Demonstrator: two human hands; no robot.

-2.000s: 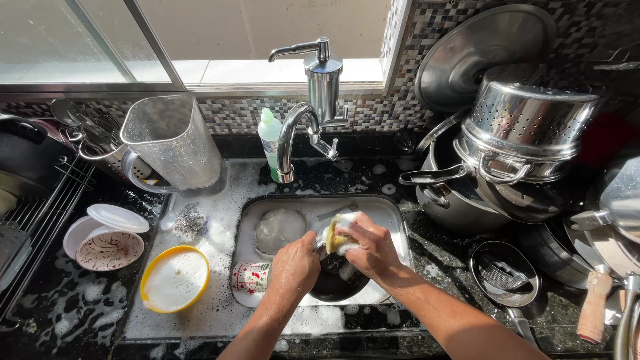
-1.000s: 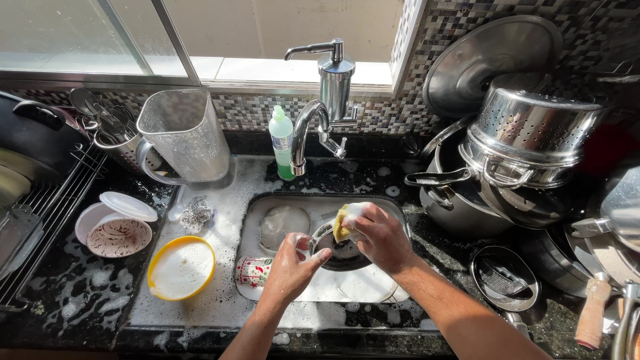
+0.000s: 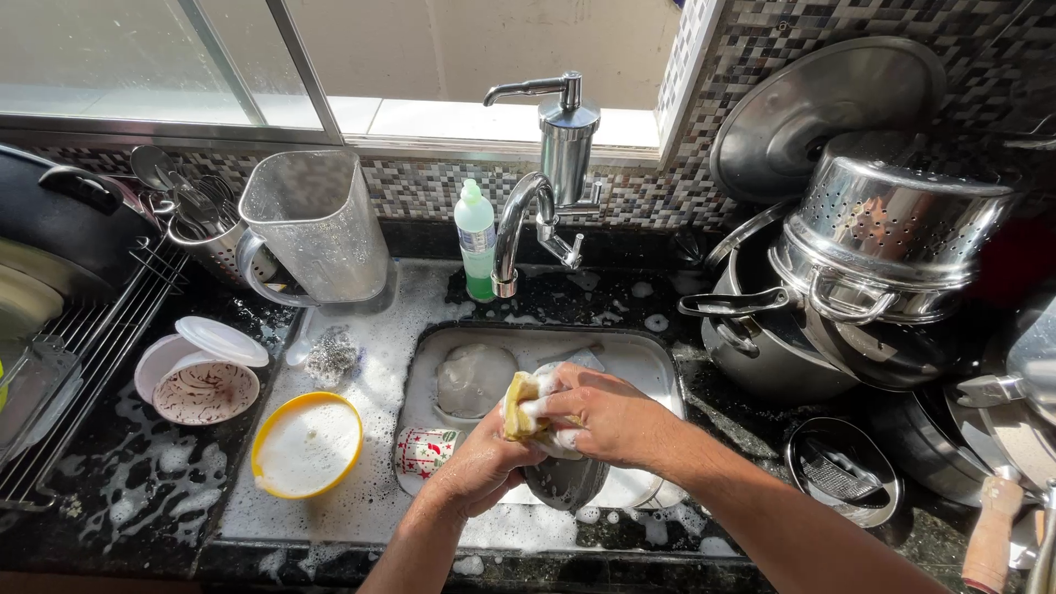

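Over the steel sink (image 3: 660,371), my right hand (image 3: 606,412) grips a yellow sponge (image 3: 520,406) covered in suds. My left hand (image 3: 487,462) holds a small dark vessel (image 3: 568,483), tilted, its rim partly hidden by foam and fingers; the sponge presses at its upper edge. Inside the sink, a round translucent lid or dish (image 3: 476,379) lies at the back left, and a white cup with red and green print (image 3: 427,450) is tipped at the front left. A flat clear piece (image 3: 582,359) shows behind my right hand.
Behind the sink stand a curved faucet (image 3: 528,202) and a green soap bottle (image 3: 476,239). Left are a yellow-rimmed bowl of suds (image 3: 307,445), steel wool (image 3: 332,356), plastic tubs (image 3: 206,392) and a clear pitcher (image 3: 318,231). Stacked pots (image 3: 767,346) and a small pan with a grater (image 3: 843,470) are right.
The dark vessel, lower in the sink a second ago, is now tilted up in my left hand. My hands have come together around the sponge and the vessel.
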